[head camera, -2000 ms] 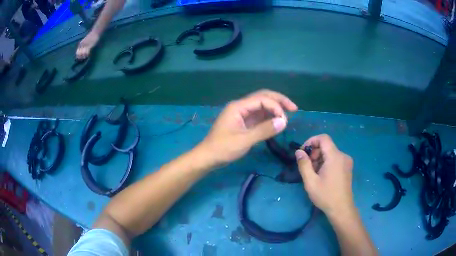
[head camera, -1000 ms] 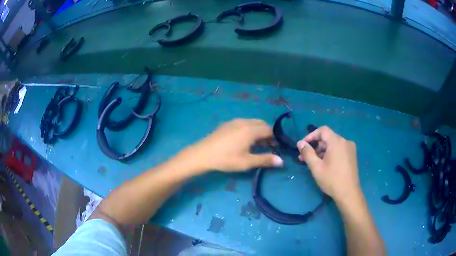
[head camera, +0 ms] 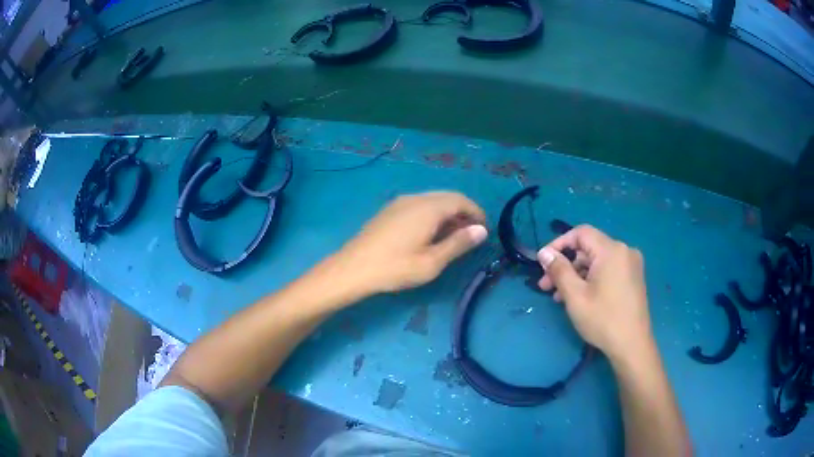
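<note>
A black headband lies on the blue-green bench in front of me, its opening facing up the frame. A small curved black yoke meets the headband's upper left end. My right hand pinches the yoke's lower right part between thumb and fingers; the fingers hide the exact joint. A thin cable shows inside the yoke's curve. My left hand is just left of the yoke, apart from it, fingers curled and thumb extended, with no part visible in it.
Overlapping headbands and a tangled black cluster lie on the bench at left. A loose yoke and a yoke pile are at right. Headband-and-yoke assemblies lie on the green belt beyond the bench edge.
My left hand has drawn back to the left, off the yoke. My right hand stays at the yoke. The yoke now stands more upright above the headband's end. The camera view has shifted.
</note>
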